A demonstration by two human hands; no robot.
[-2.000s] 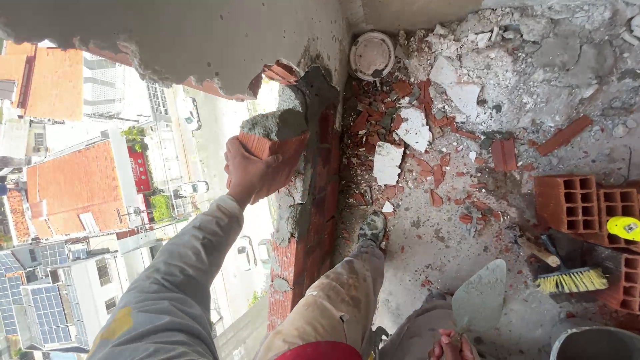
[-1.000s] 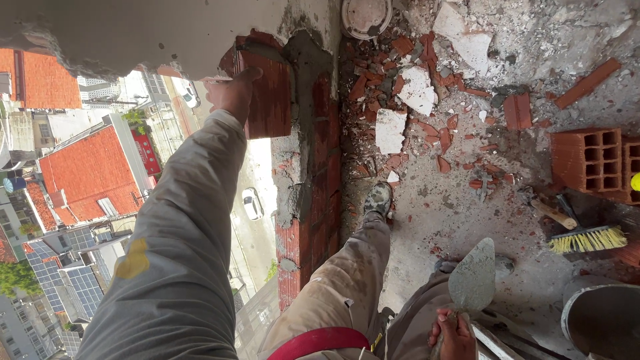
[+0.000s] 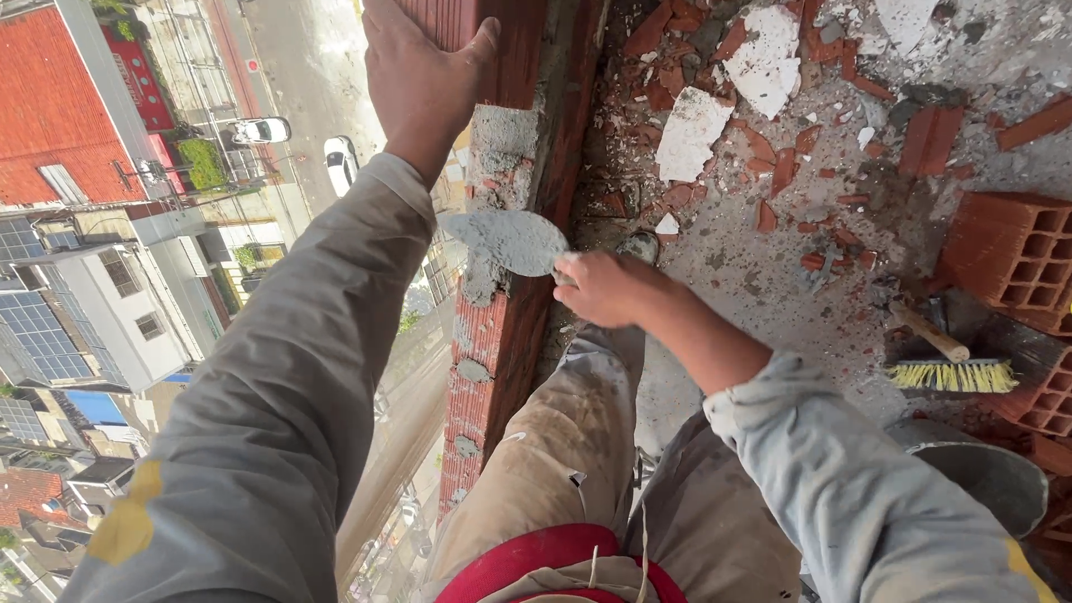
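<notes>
My left hand (image 3: 427, 79) rests on a red hollow clay brick (image 3: 502, 50) at the top of the view, thumb spread over its face; the fingertips are cut off or hidden. That brick sits on a narrow brick wall (image 3: 477, 394). My right hand (image 3: 607, 289) grips the handle of a mason's trowel (image 3: 512, 243). The trowel's blade, coated with grey mortar, lies across the wall top just below the brick. Grey mortar (image 3: 502, 155) covers the wall top between brick and blade, with smaller patches farther down.
Beyond the wall on the left is a long drop to a street with cars (image 3: 340, 165) and roofs. Broken brick and white plaster pieces (image 3: 693, 134) litter the floor. At right are hollow bricks (image 3: 1005, 251), a yellow-bristled brush (image 3: 953, 375), a wooden handle (image 3: 928, 331) and a bucket (image 3: 976, 469).
The brick under my left hand, held raised at first, now sits on the wall. My right hand has brought the trowel from beside my legs to the wall top. The view has shifted.
</notes>
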